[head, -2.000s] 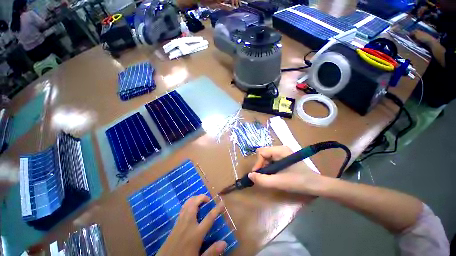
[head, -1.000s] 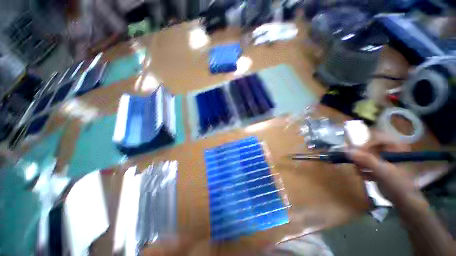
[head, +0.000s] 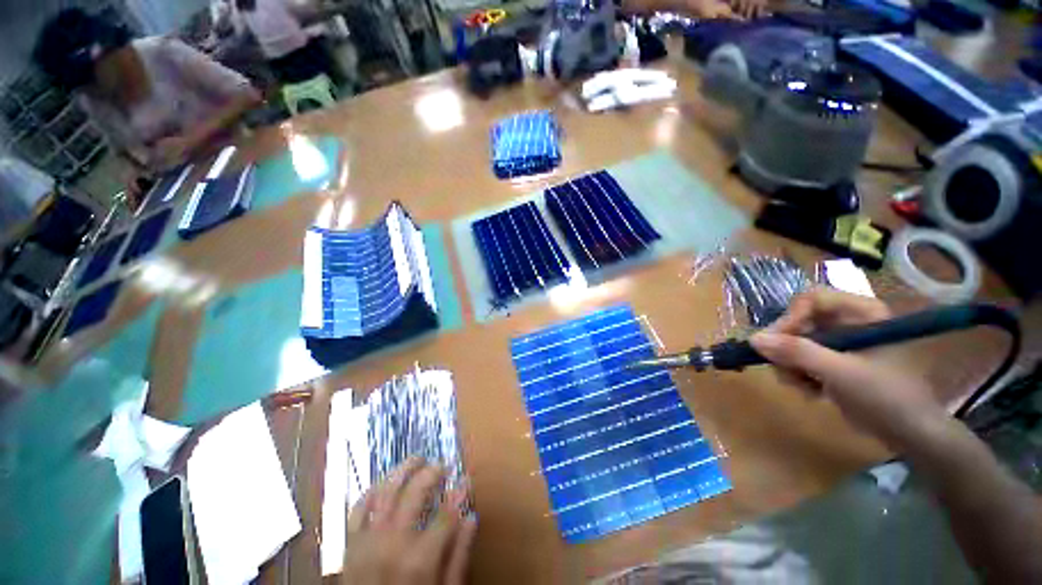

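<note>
A bright blue solar cell panel (head: 617, 429) with thin pale lines lies flat on the brown tabletop. My right hand (head: 828, 343) holds a soldering iron (head: 891, 331) like a pen; its metal tip is over or near the panel's upper right edge, and contact cannot be told. My left hand (head: 411, 531) rests on the near end of a thick bundle of silver tabbing ribbon (head: 414, 423); whether its fingers hold any ribbon cannot be told. A white strip (head: 337, 480) lies along the bundle's left side. Short ribbon pieces (head: 763, 286) lie in a pile beyond the right hand.
A curved finished panel stack (head: 366, 280) and dark cell stacks (head: 520, 249) lie on mats behind the panel. A grey machine (head: 806, 126), iron stand (head: 828, 229) and tape roll (head: 935, 263) are at the right. White strips (head: 234, 491) and a phone-like dark object (head: 162, 531) lie left. A person (head: 171, 91) sits far left.
My left hand has left the panel and now lies on the ribbon bundle. The view has turned left. The right hand still holds the iron, its tip now over the panel's upper right edge.
</note>
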